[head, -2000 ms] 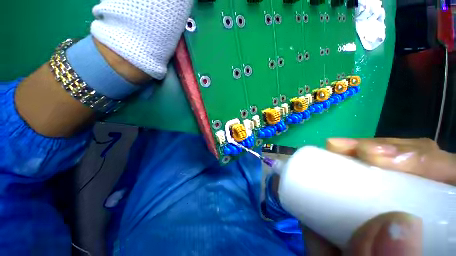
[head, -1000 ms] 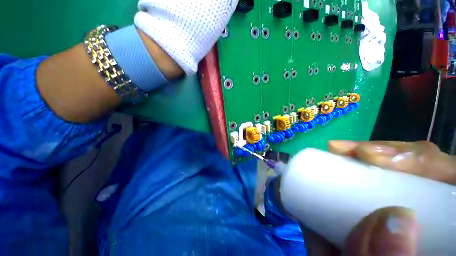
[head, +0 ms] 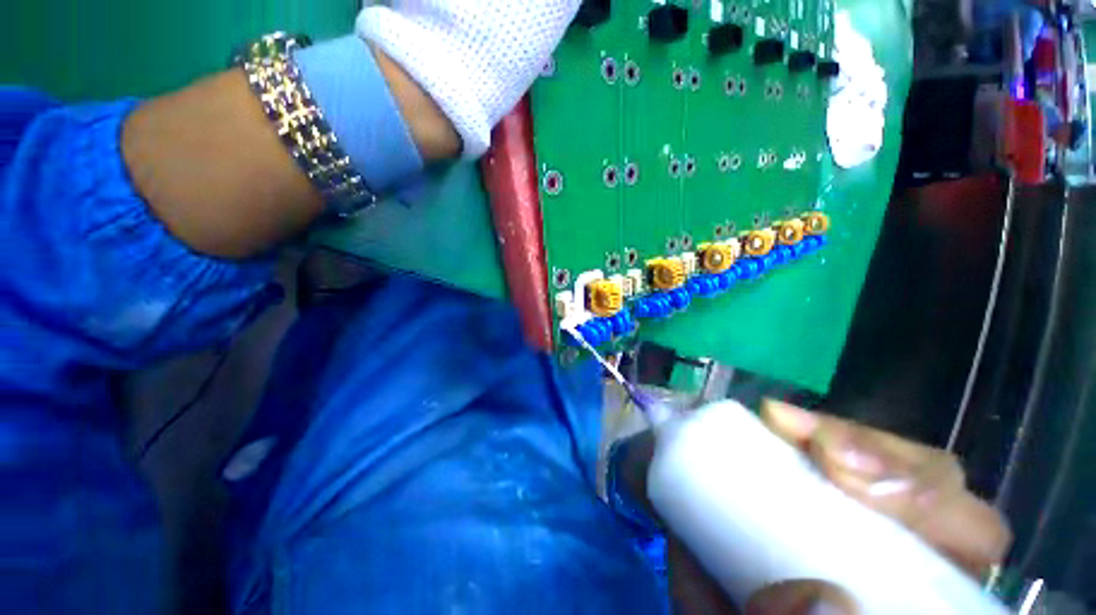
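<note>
My right hand (head: 901, 481), bare, grips a plain white glue bottle (head: 769, 505) at the lower right. Its thin pale needle (head: 607, 364) with a purple hub points up-left, the tip at the near left corner of the green circuit board (head: 649, 132). White glue (head: 579, 296) lies beside the nearest orange coil (head: 605, 297). Blue discs (head: 655, 306) run along the board's near edge beside the coils. My left hand (head: 475, 54), in a white knitted glove, is at the board's upper left, its fingers cut off by the top edge, so its grip is hidden.
A red pad (head: 517, 216) shows along the board's left side. A crumpled white wipe (head: 856, 102) lies on the green mat (head: 799, 330) beyond the board's right end. Black components (head: 725, 39) line the far side. My blue-clothed lap (head: 409, 457) is below; dark curved surfaces are at right.
The needle tip has shifted from below the first coil towards the board's left corner. The bottle is tilted more steeply. The board sits further right in view than two seconds ago.
</note>
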